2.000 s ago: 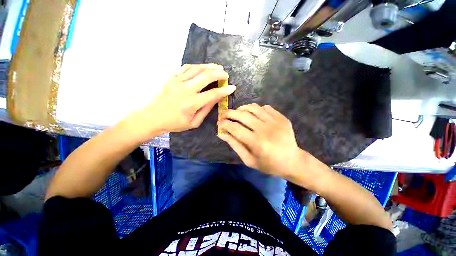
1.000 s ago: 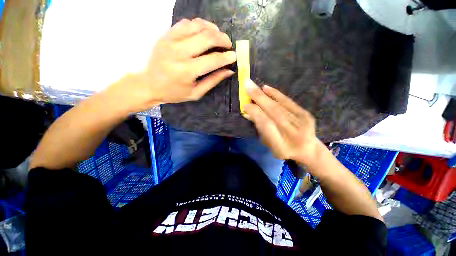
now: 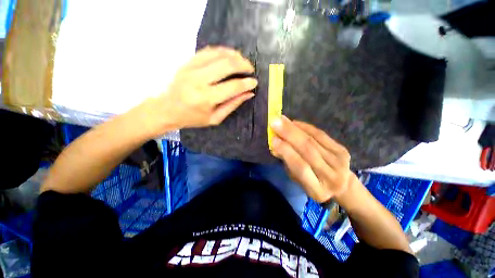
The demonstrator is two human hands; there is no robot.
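A dark mottled garment panel (image 3: 358, 92) lies flat on the white table, its near edge reaching over the table's front edge. My right hand (image 3: 312, 155) holds the lower end of a yellow marking gauge (image 3: 276, 92) between thumb and fingers, upright in view over the middle of the panel. A thin dark line runs down the panel just left of the gauge. My left hand (image 3: 211, 87) rests on the panel left of that line, thumb and fingertips near it; whether it pinches any cloth cannot be told.
Machine parts (image 3: 347, 8) show blurred at the top edge. Red-handled scissors (image 3: 488, 157) lie at the far right. A brown-taped edge (image 3: 30, 54) is at left. Blue crates (image 3: 138, 190) stand below the table, a red stool (image 3: 469, 209) at right.
The yellow gauge has moved right, off the line and away from my left fingers, held now only by my right hand. The view has shifted, showing less of the machine.
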